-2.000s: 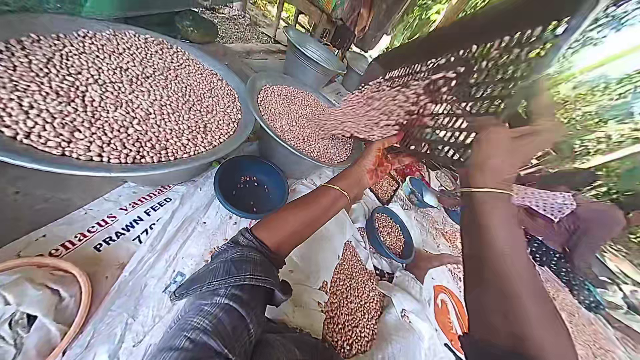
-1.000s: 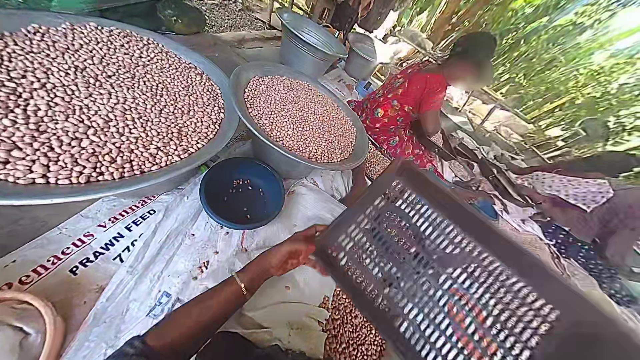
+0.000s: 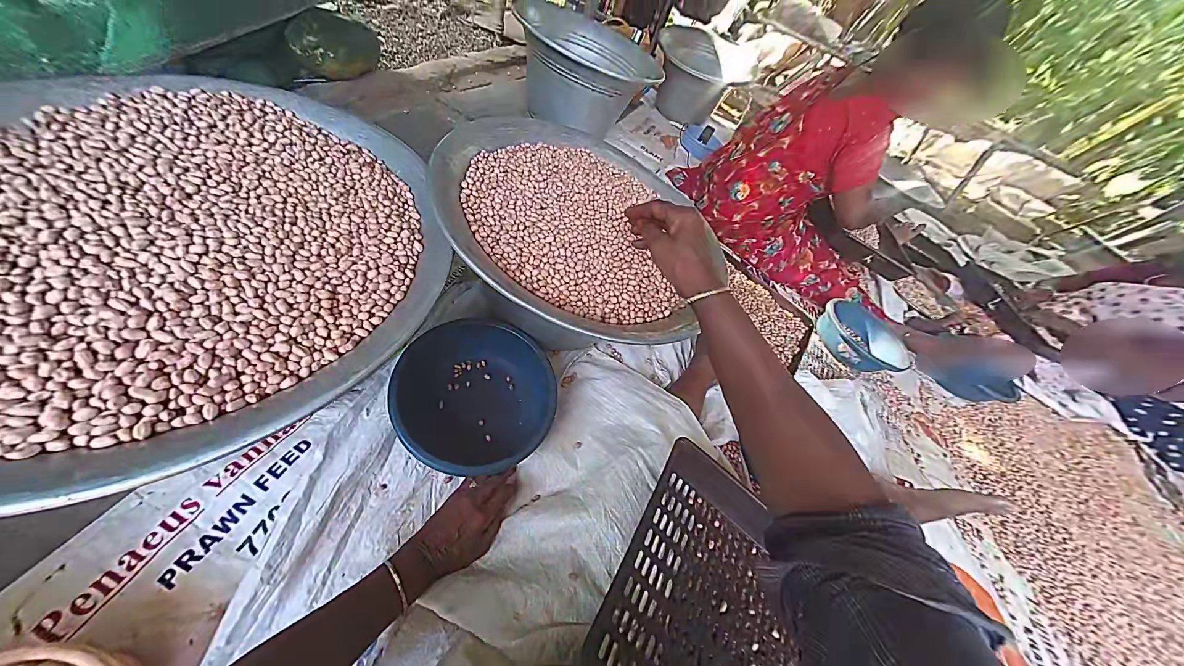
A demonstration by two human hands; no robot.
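My right hand [image 3: 673,242] is over the right part of a metal basin [image 3: 472,148] heaped with small pinkish nuts or seeds; its fingers are bent, and whether they hold any is unclear. My left hand [image 3: 470,520] is at the lower rim of a dark blue plastic bowl [image 3: 467,398], its fingers partly hidden under the rim. A few kernels lie inside that bowl. Below my right forearm, a dark slotted plastic crate [image 3: 680,564] rests tilted, partly hidden by my sleeve or clothing.
A larger basin [image 3: 407,370] of bigger pink nuts stands left. Printed white sacks [image 3: 231,527] cover the ground. Metal pots [image 3: 587,79] stand behind. A person in red [image 3: 795,185] sits at the right near a light blue bowl [image 3: 860,335]; another person is beyond, beside spread kernels [image 3: 1073,481].
Two seconds ago both hands held the crate up while kernels poured into the smaller basin. The crate is now down, my right hand is over that basin and my left is at the blue bowl.
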